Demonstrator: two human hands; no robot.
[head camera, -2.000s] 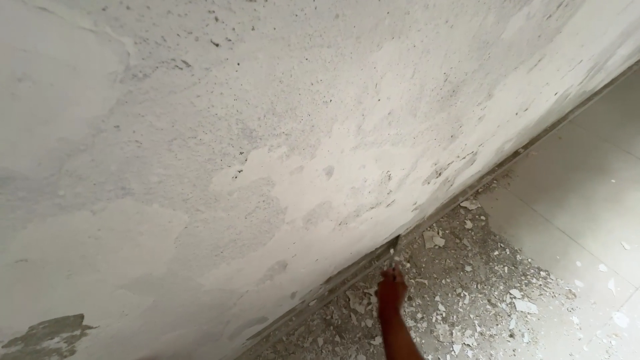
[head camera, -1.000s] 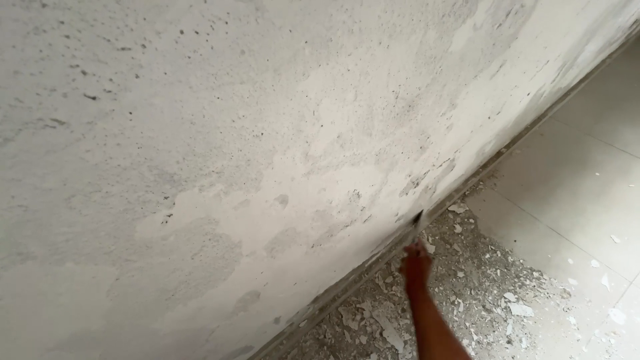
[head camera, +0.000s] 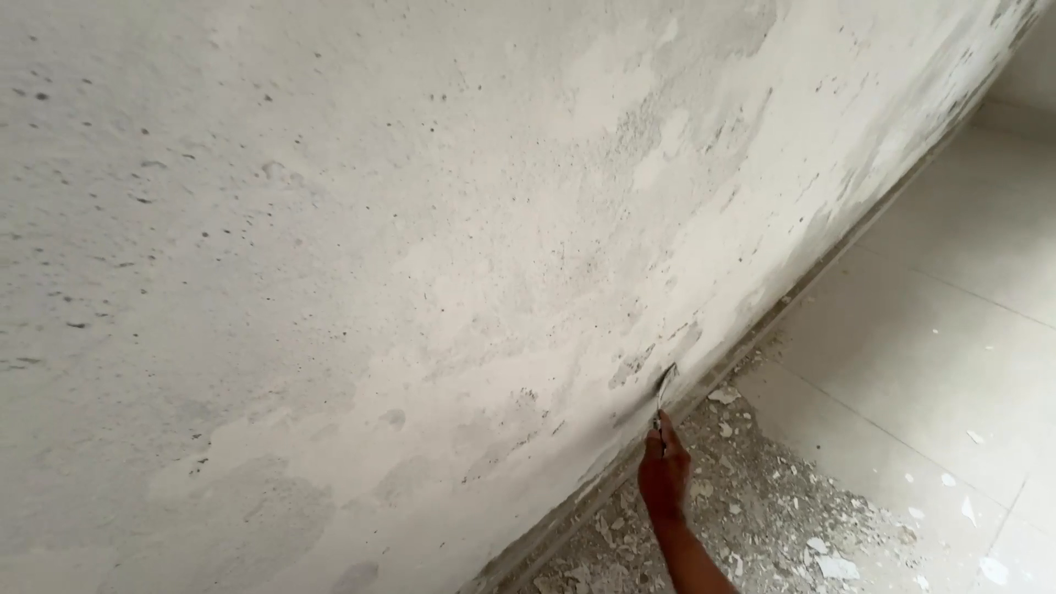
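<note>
My right hand (head camera: 665, 474) comes up from the bottom edge, right of centre, and grips the handle of a scraper (head camera: 667, 386) with a thin metal blade. The blade tip meets the lower part of a patchy white and grey plastered wall (head camera: 462, 289), just above the skirting ledge, and throws a dark shadow on it. Small pits and grey worn patches mark the wall around the blade. Fingers cover most of the handle. My left hand is out of the frame.
A narrow skirting ledge (head camera: 763, 323) runs diagonally along the wall's foot. Loose flakes and grey dust (head camera: 742, 495) lie on the floor beside my hand and forearm. Pale floor tiles (head camera: 907, 346) with scattered white chips extend to the right.
The scraper has moved from down at the wall's foot, where it was two seconds ago, to a little higher on the wall, still in my right hand. The view has shifted.
</note>
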